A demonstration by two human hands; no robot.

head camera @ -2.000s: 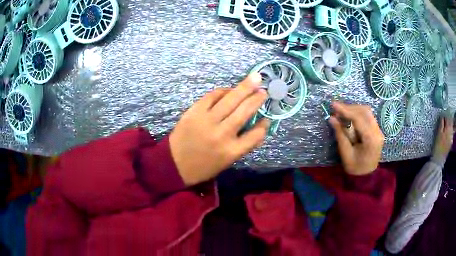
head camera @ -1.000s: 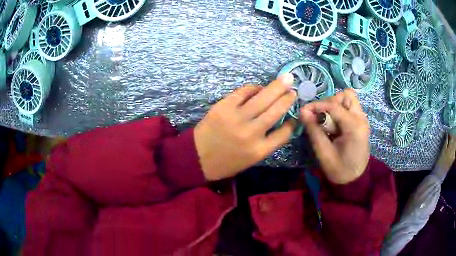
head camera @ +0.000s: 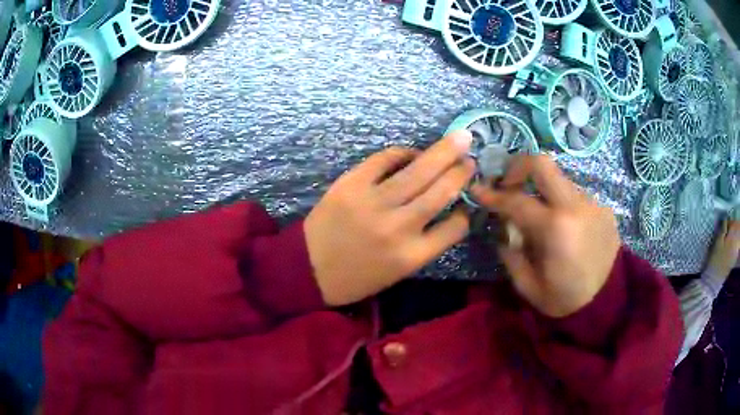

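Note:
An open mint-green fan head (head camera: 526, 136) with grey curved blades and a plain round hub lies on the silver sheet, partly covered by both hands. My left hand (head camera: 389, 227) holds it by the left side, a fingertip on the ring. My right hand (head camera: 556, 231) is at its lower right side, over the neck area, and is blurred. A small pale rounded tool handle (head camera: 514, 237) shows inside my right fist. The tool's tip and the neck are hidden by the fingers.
Another open fan head (head camera: 577, 112) lies just behind at the right. Fans with dark blue centres (head camera: 492, 27) stand at the back. Spoked grilles (head camera: 661, 152) pile up at the right. More fans (head camera: 37, 166) are at the left. Another person's hand (head camera: 724, 250) is at the right edge.
My right hand has come from the right to the fan head's neck area, bringing the tool handle with it. My left hand stays on the fan head. The view has shifted.

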